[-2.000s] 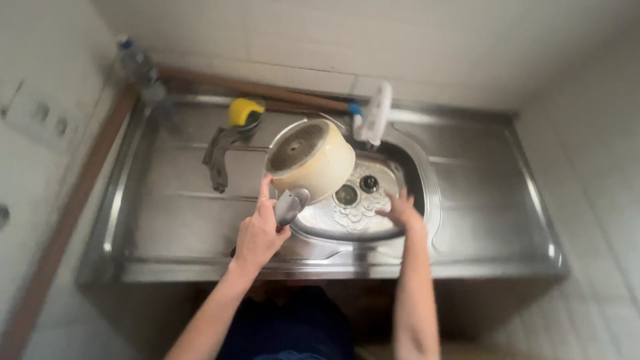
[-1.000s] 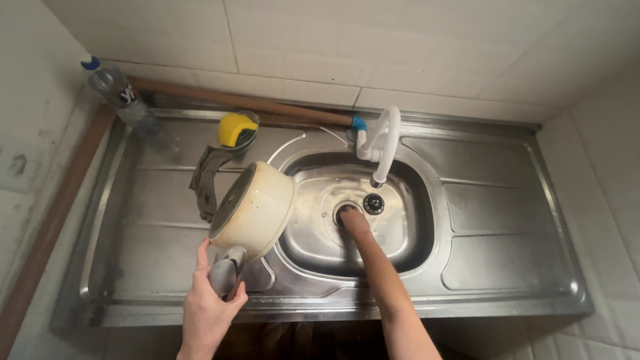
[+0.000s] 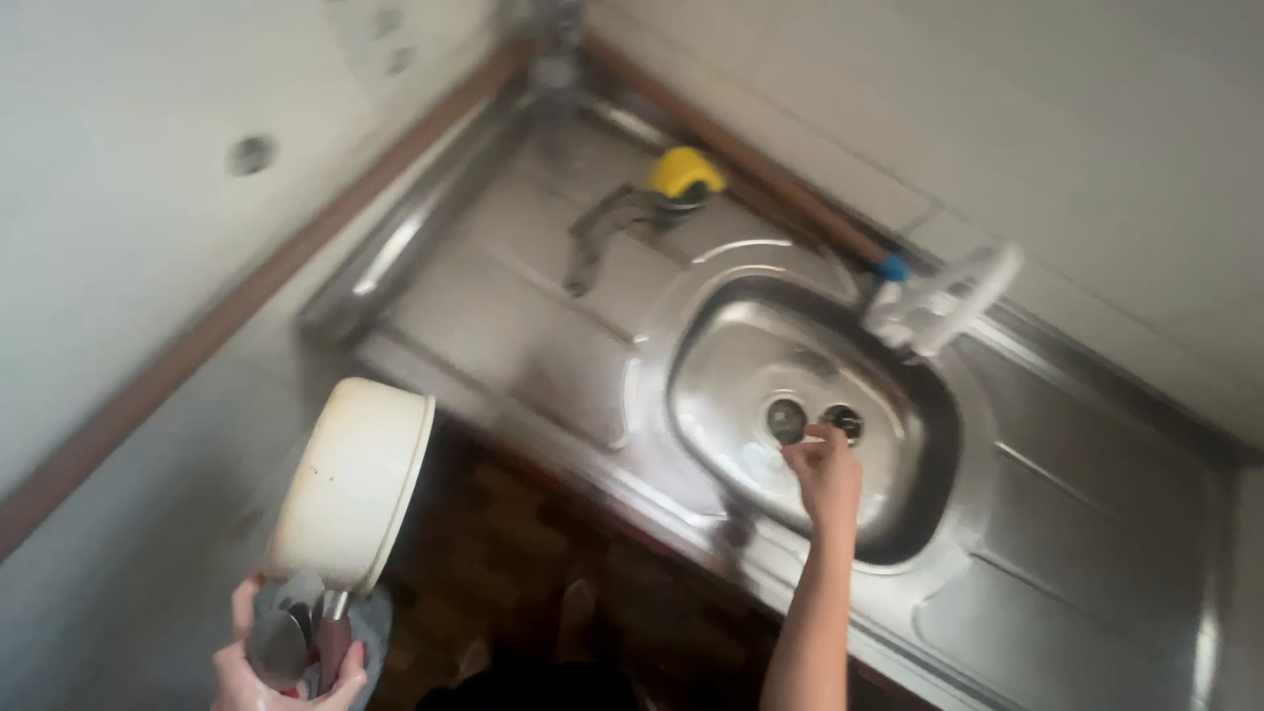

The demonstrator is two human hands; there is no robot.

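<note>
My left hand grips a cream-coloured saucepan by its dark handle, together with what looks like a grey cloth and a rounded metal utensil. The pan hangs tilted on its side, off the front left of the sink unit. My right hand is over the stainless steel sink basin, its fingertips close to the drain and the round dark strainer beside it. Blur hides whether the fingers pinch anything. A white plastic tap stands behind the basin.
A yellow sponge sits in a small holder on the left drainboard, with a dark crumpled cloth next to it. A brown pipe with a blue fitting runs along the wall. A blurred bottle stands in the back corner.
The saucepan in my left hand has moved from over the drainboard to beyond the sink's front left edge. My right hand has lifted off the drain. The view has turned strongly.
</note>
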